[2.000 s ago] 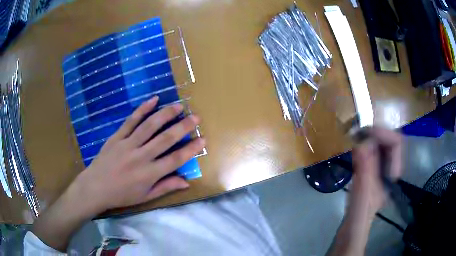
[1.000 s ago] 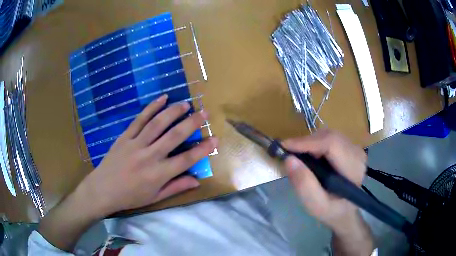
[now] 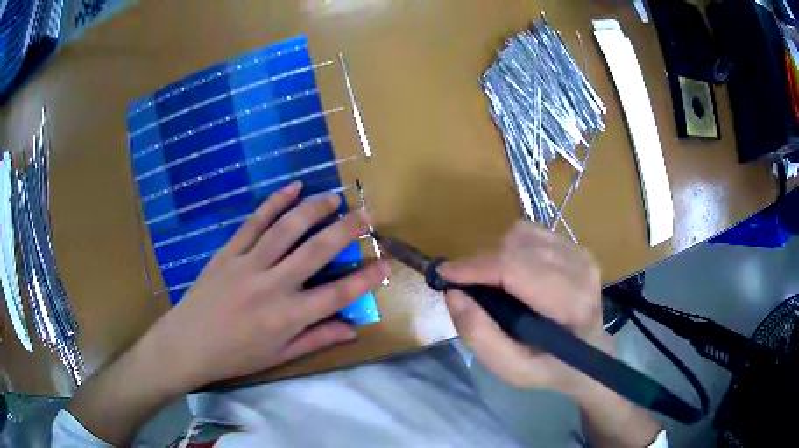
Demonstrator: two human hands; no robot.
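Observation:
The blue cell string [image 3: 206, 153] with parallel silver lines lies on the tabletop at the left. My left hand [image 3: 263, 271] lies flat over its lower right part, fingers spread, pressing on it; what is under the fingers is hidden. A thin bright busbar [image 3: 355, 105] lies along its right edge, in two pieces, with ribbon ends pointing at it. My right hand [image 3: 530, 306] holds the black soldering iron [image 3: 543, 337] like a pen. Its tip is at the lower busbar piece, beside my left fingertips; whether it touches cannot be told.
A short ribbon pile [image 3: 543, 118] and white strips [image 3: 638, 131] lie at right. The iron stand [image 3: 696, 107] is beyond them, beside a black box [image 3: 753, 79]. A long ribbon pile [image 3: 44, 254] lies at far left. Dark cells [image 3: 26, 39] are at back left.
My right hand has come from the white strips at right to the cell string's right edge, with the iron's tip now at the busbar. My left hand has stayed on the cell string.

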